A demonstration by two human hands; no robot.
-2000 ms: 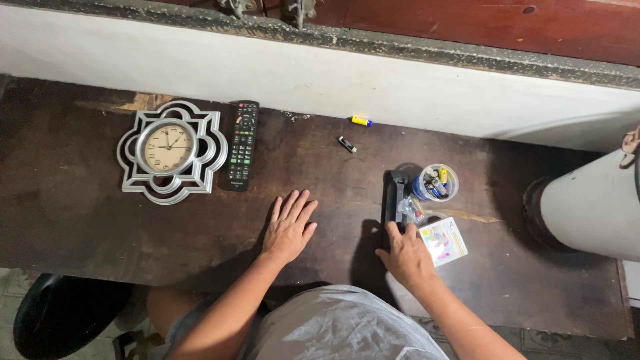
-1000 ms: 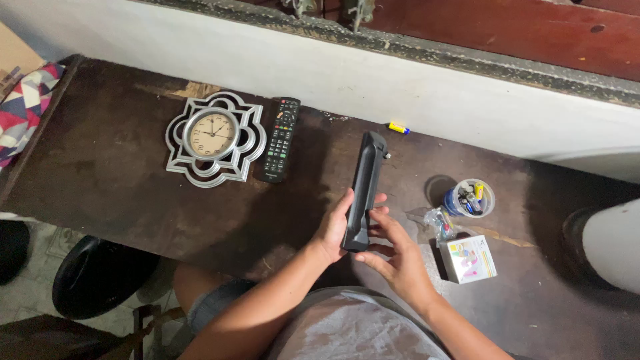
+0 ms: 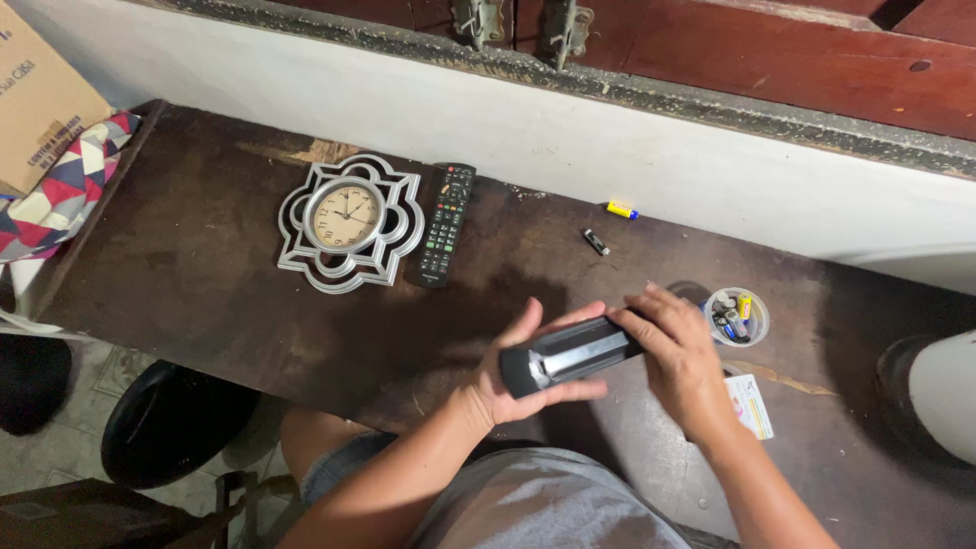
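Note:
A long black tool with a metal strip [image 3: 583, 353], which looks like a stapler, lies across the palm of my left hand [image 3: 518, 366], whose fingers and thumb are spread around it. My right hand [image 3: 675, 351] holds its right end; the fingers hide that end. Beyond them on the dark wooden table are a yellow and blue battery [image 3: 622, 210] and a black battery [image 3: 595, 242]. Just right of my right hand stands a clear plastic tub [image 3: 765, 324] of batteries. A small white printed box [image 3: 751, 408] is partly hidden by my right forearm.
A silver-framed clock [image 3: 386, 268] and a black remote control [image 3: 447, 225] lie on the table's left half. A white cylindrical container [image 3: 945, 389] stands at the right. Far left are a cardboard box [image 3: 46, 99] and patterned cloth [image 3: 61, 206]. A white wall runs behind.
My left hand, flat on the table two seconds ago, now supports the black tool. The tool has been lifted and turned from upright in view to nearly sideways. My right hand has shifted to its right end.

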